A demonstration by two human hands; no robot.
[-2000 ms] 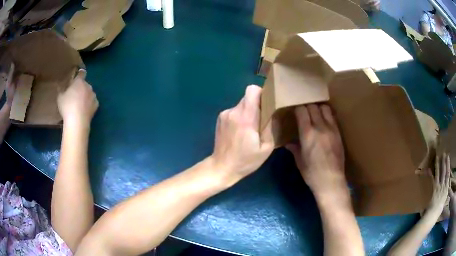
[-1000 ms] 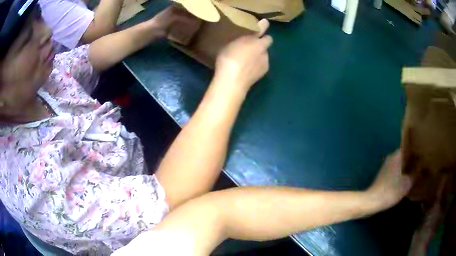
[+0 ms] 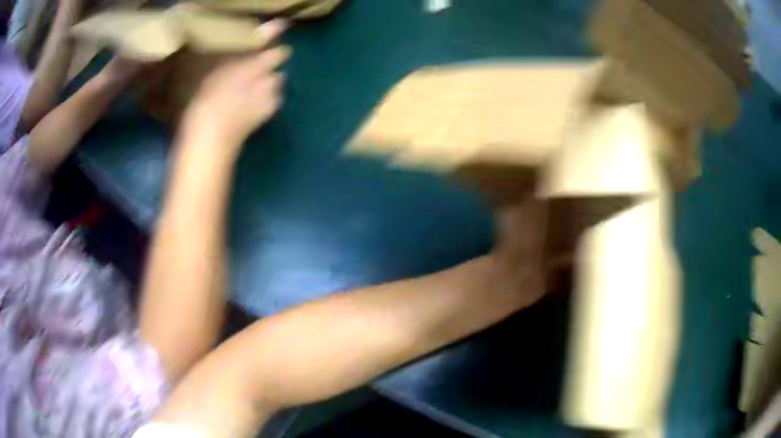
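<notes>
A partly folded brown mailer box (image 3: pixel 599 162) is right of centre, blurred by motion. One wide panel points left and a long panel hangs down toward the table's front edge. My left hand (image 3: pixel 522 248) holds the box from its left side, with the fingers partly hidden behind the cardboard. My right hand is not visible; the box may hide it.
The dark green table (image 3: pixel 342 214) curves across the view. A person in a floral top (image 3: pixel 77 325) sits at the left, their hands on another brown box (image 3: pixel 184 68). More brown cardboard (image 3: pixel 685 60) lies at the upper right, and blanks (image 3: pixel 765 316) at the right edge.
The view has swung left, then partly back right. The box in my left hand is turned, with one panel now pointing left and a long one down. My right hand has gone out of sight.
</notes>
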